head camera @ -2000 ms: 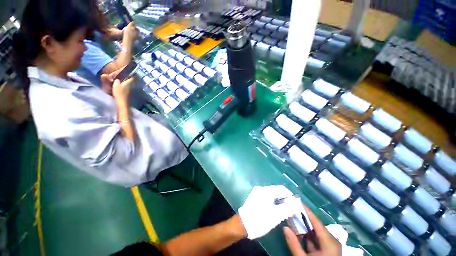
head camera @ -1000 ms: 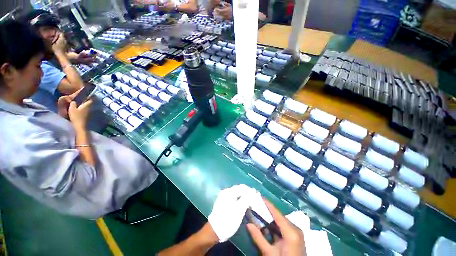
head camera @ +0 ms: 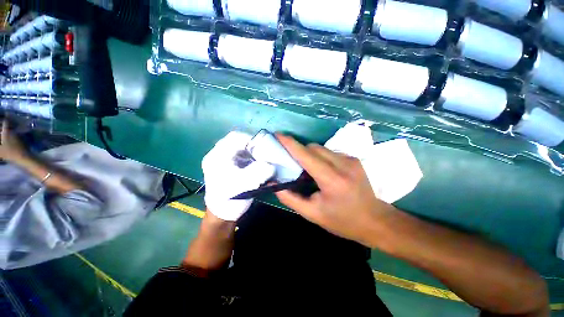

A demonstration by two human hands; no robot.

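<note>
My left hand (head camera: 230,176), in a white knit glove, holds a pale-blue rounded housing (head camera: 276,155) above the bench's front edge. My bare right hand (head camera: 337,189) is just right of it, with its fingers along the housing's right side and its thumb below. A thin dark pointed piece (head camera: 266,188) reaches left from between the right thumb and fingers, across the glove's lower part. Whether it is a tool cannot be told. The housing's right end is hidden by the right hand. A crumpled white cloth (head camera: 396,170) lies behind the right wrist.
A clear blister tray (head camera: 247,93) with rows of pale housings lies along the far side of the green bench (head camera: 167,133). A black heat gun (head camera: 96,74) with a red switch and cord is upper left. Another tray (head camera: 31,71) lies beyond it. A neighbouring person's sleeve and arm are at left.
The view has turned down and to the right, so the hands sit nearer the middle. The housing's pale outside now shows between the hands, and the dark pointed piece has come into view.
</note>
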